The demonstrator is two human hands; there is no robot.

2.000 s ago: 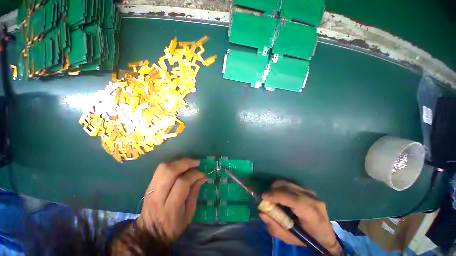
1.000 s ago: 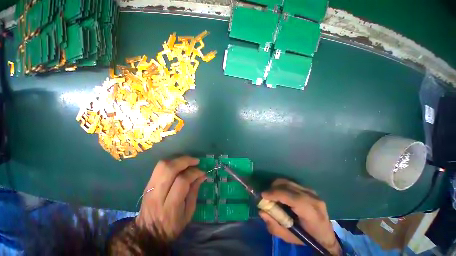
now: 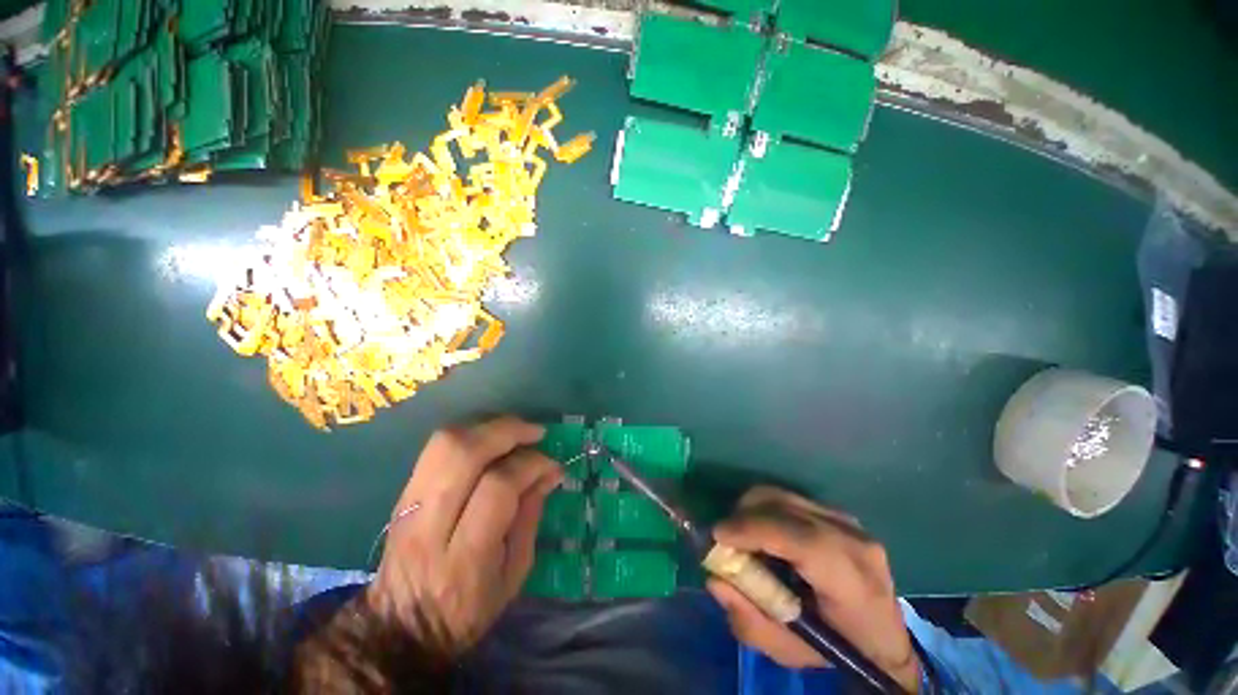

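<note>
A green PCB panel (image 3: 635, 511) of two columns by three rows lies near my body. My left hand (image 3: 469, 523) is over its left column, holding thin solder wire (image 3: 577, 463) between the fingertips; the wire's other end curls past the wrist. My right hand (image 3: 812, 577) holds the soldering iron (image 3: 751, 581) by its tan collar. The iron's thin tip meets the wire's end at the top of the panel's centre seam; whether they touch is too small to tell. No orange piece shows on this panel. My left fingers hide part of it.
An orange flex circuit pile (image 3: 387, 265) lies at left. Uneven green panel stacks (image 3: 190, 88) with orange bits stand upper left. A plain green panel stack (image 3: 740, 122) is at top centre. A whitish cup (image 3: 1039, 441) with silvery bits, a black box and clear plastic are at right; a cardboard box (image 3: 1045, 627) is below.
The camera view has shifted slightly. The iron's tip and the wire stay near the top of the centre seam, with only tiny movements. Both hands keep their holds.
</note>
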